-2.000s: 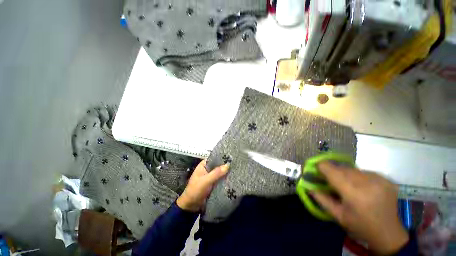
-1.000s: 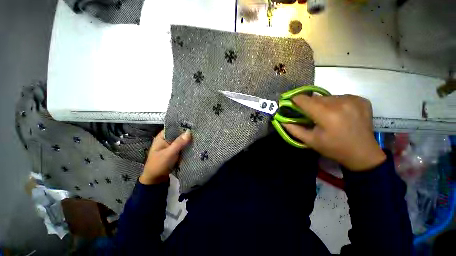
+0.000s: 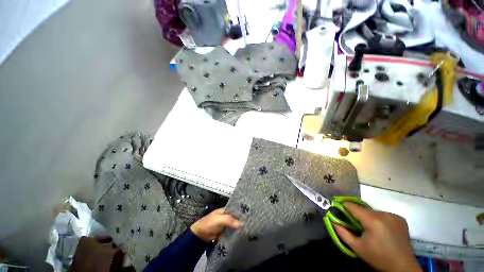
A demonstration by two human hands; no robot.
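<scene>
A grey fabric panel (image 3: pixel 281 199) with dark flower motifs lies over the table's front edge and hangs towards my body. My left hand (image 3: pixel 215 225) pinches the panel's left edge, thumb on top. My right hand (image 3: pixel 385 239) holds scissors (image 3: pixel 308 192) by their bright green loop handles. The blades look closed and lie over the panel, pointing up and left. Whether they touch the cloth I cannot tell.
The sewing machine (image 3: pixel 366 98) stands at the upper right, its lamp lit, with a yellow bundle (image 3: pixel 419 122) hanging on it. Folded grey cloth (image 3: pixel 228 79) lies at the table's back left. More cloth (image 3: pixel 132 202) hangs below left. A white cone (image 3: pixel 319 56) stands behind the machine.
The camera view has tilted up, so the machine and table back show again. The left hand still holds the panel's edge and the right hand still holds the scissors over it.
</scene>
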